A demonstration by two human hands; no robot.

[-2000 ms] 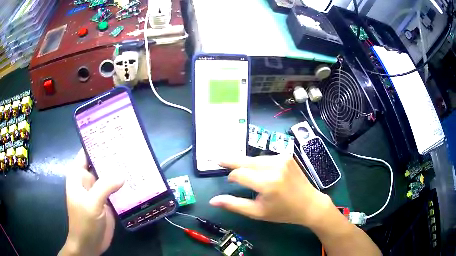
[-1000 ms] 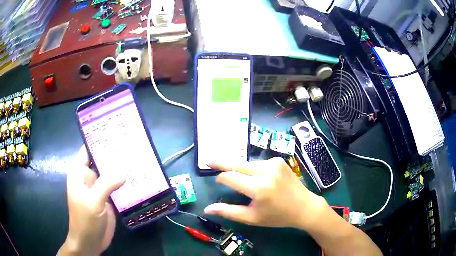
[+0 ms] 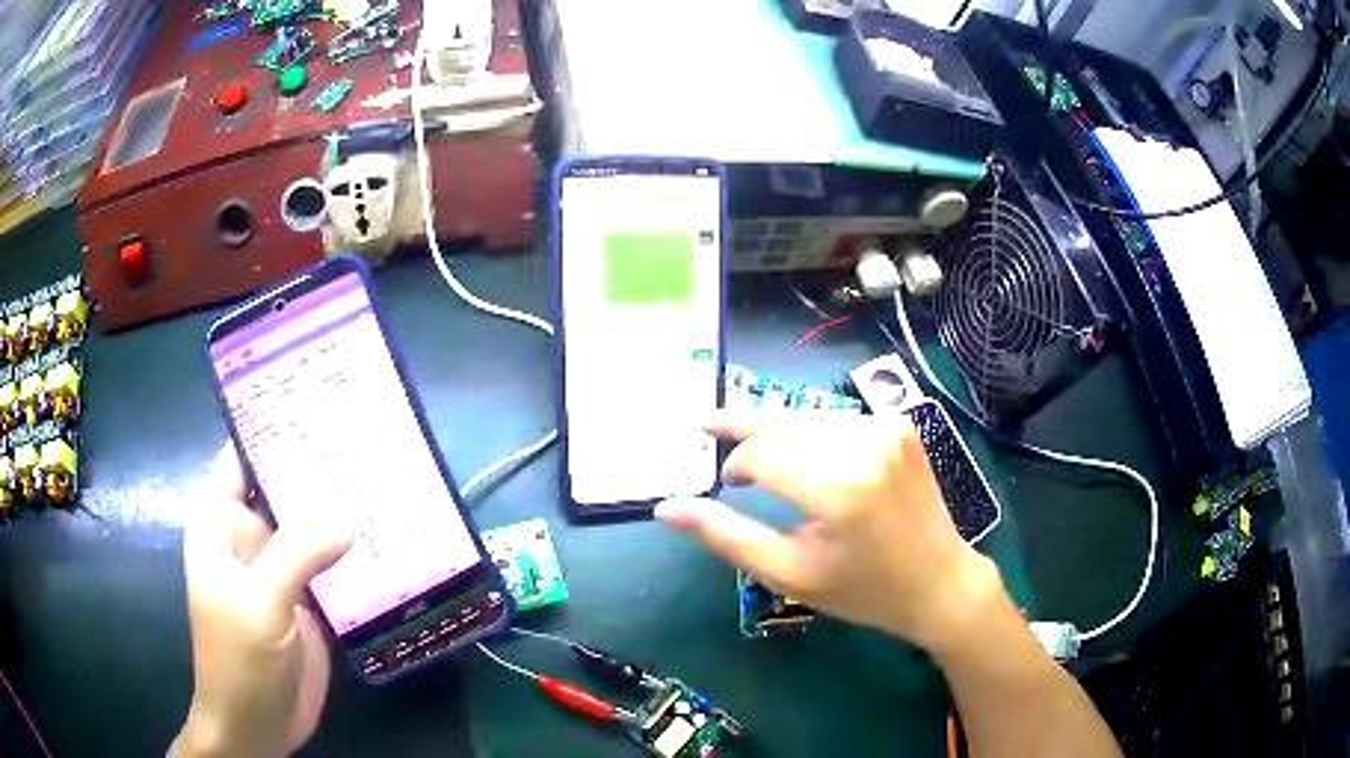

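Observation:
My left hand (image 3: 259,592) holds a smartphone (image 3: 356,459) in a dark blue case at the left, its screen white and pink, my thumb over the screen. A second smartphone (image 3: 643,341), white with a green block, lies on the mat. My right hand (image 3: 844,511) holds nothing; its fingers are apart, the index fingertip at this phone's lower right edge. A green board (image 3: 530,566) lies beside the held phone. A small clipped board (image 3: 684,726) sits at the red clip (image 3: 578,698) and black clip (image 3: 610,665). Another board (image 3: 770,610) is partly hidden under my right hand.
A dark red test box (image 3: 178,267) stands at the back left, a pale-topped instrument (image 3: 696,82) behind the phones. Rows of boards (image 3: 37,393) lie far left. A round fan (image 3: 1007,296), a silver and black device (image 3: 959,474) and a white cable (image 3: 1147,518) are at right.
My right hand has moved up and right from the second phone's bottom to its lower right edge. It now covers more of the silver and black device. The whole view has shifted slightly.

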